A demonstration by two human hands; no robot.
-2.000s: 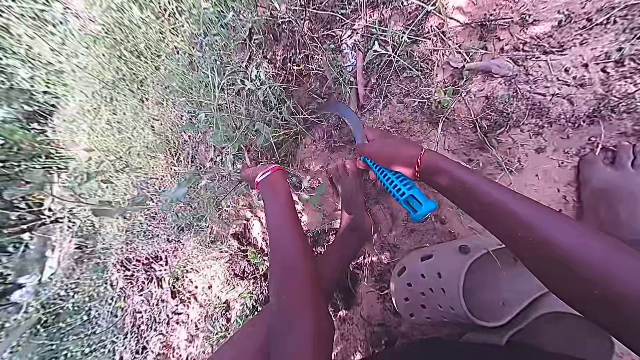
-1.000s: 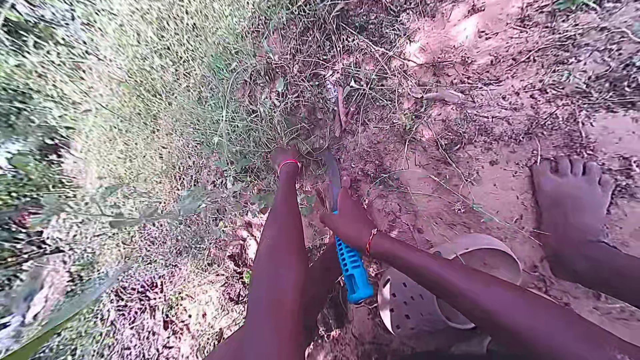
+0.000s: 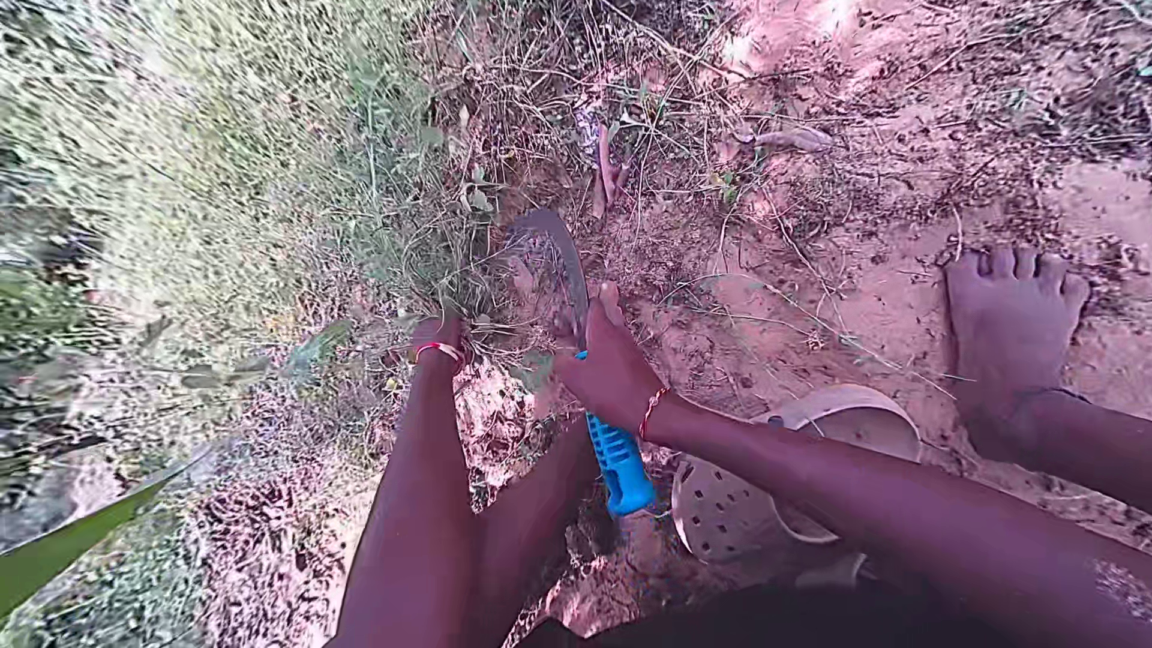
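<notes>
My right hand [image 3: 612,369] grips a sickle by its blue plastic handle [image 3: 619,463], near where the blade starts. The curved metal blade [image 3: 567,256] points up the view, its tip bending left toward the grass. At the base of the grass clump [image 3: 432,261] is my left hand [image 3: 438,333], its fingers mostly hidden among stems, so its hold is unclear. A red and white band is on each wrist. The blade lies to the right of my left hand, apart from it.
A bare foot [image 3: 1017,333] rests on the soil at the right. Beige perforated clogs [image 3: 729,508] lie under my right forearm. Short sticks [image 3: 607,166] and a dry piece of wood [image 3: 796,139] lie on the ground. Dense grass [image 3: 207,171] covers the left side; a long green leaf [image 3: 72,549] crosses the lower left.
The sickle handle, slanting down to the right two seconds ago, now stands steeper. My right hand has moved left relative to the clogs. The right foot shows more fully as the view shifts.
</notes>
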